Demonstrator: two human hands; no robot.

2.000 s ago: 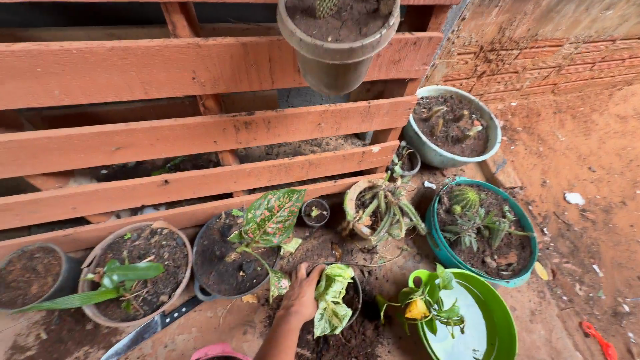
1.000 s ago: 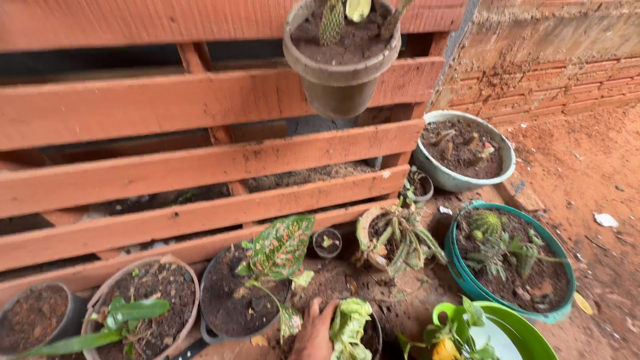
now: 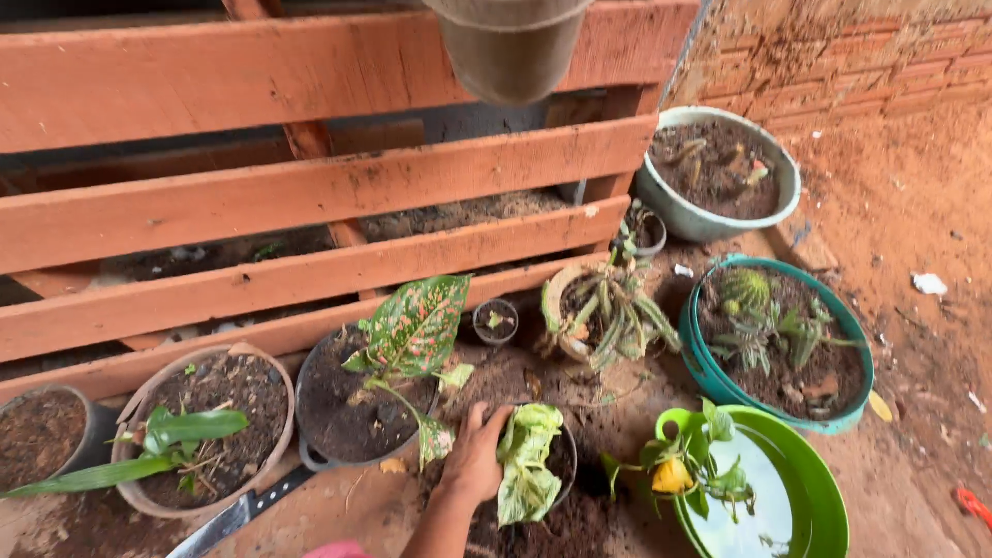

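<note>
One hand is in view at the bottom centre; by its thumb side and the arm's angle I take it as my left hand (image 3: pixel 474 457). Its fingers lie against the left rim of a small dark pot (image 3: pixel 570 465) of soil, beside a pale green, crumpled leafy plant (image 3: pixel 530 465). Whether the fingers grip the rim is hard to see. Loose dark soil (image 3: pixel 542 539) lies around the pot. Just left stands a grey pot (image 3: pixel 310 434) with a pink-spotted leafy plant (image 3: pixel 415 325). My other hand is out of view.
A kitchen knife (image 3: pixel 232 518) lies before a round clay-coloured pot (image 3: pixel 283 434). At right are a bright green basin (image 3: pixel 829 496) with a yellow-flecked plant (image 3: pixel 701 473) at its edge and a teal pot of cacti (image 3: pixel 856 418). Orange slats (image 3: pixel 325 194) stand behind; a pot (image 3: pixel 508 62) hangs above.
My hand stays by the small pot with the crumpled plant. The view shifts up and back down slightly; nothing else has plainly moved.
</note>
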